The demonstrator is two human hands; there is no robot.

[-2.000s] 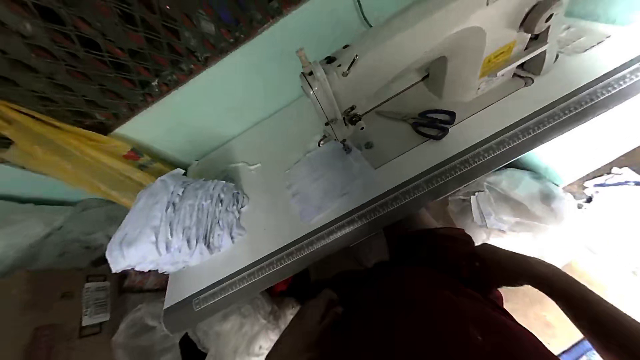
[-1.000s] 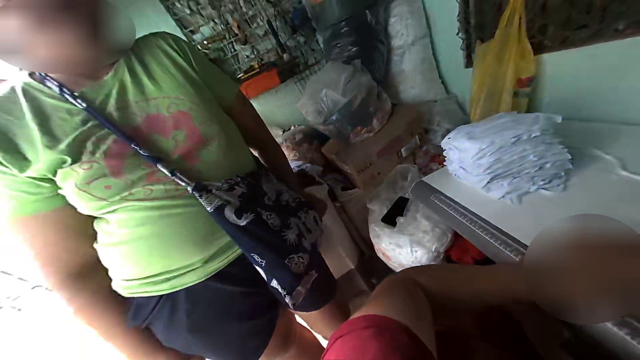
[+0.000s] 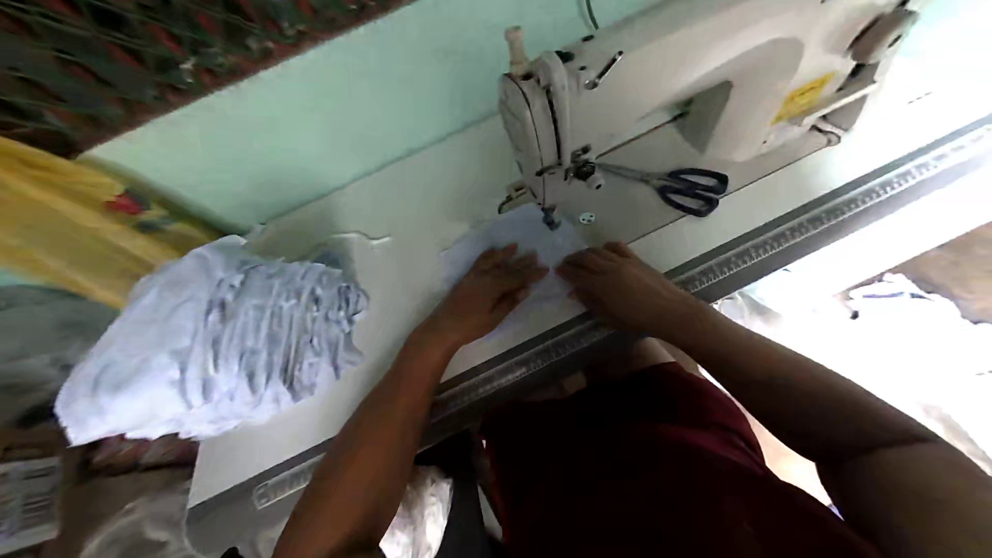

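A light blue-grey fabric piece (image 3: 535, 232) lies under the needle area of a white sewing machine (image 3: 620, 93). My left hand (image 3: 496, 291) rests on the cloth's left part, fingers spread. On its right part lies my right hand (image 3: 612, 283), palm down; the fingertips of both hands are close together. A pair of scissors (image 3: 686, 190) with dark handles lies on the table to the right of the needle, blades towards the machine. A thick stack of pale fabric pieces (image 3: 225, 341) sits at the table's left end.
A ruler strip (image 3: 542, 353) runs along the table's front edge. A yellow plastic bag (image 3: 77, 217) hangs at the left by the pale green wall (image 3: 364, 101). Below the table's left end are a cardboard box and a clear plastic bag (image 3: 139, 527).
Both my hands are now on the fabric by the needle; two seconds ago they were off the table. The view swung left to a person in a green shirt, then back.
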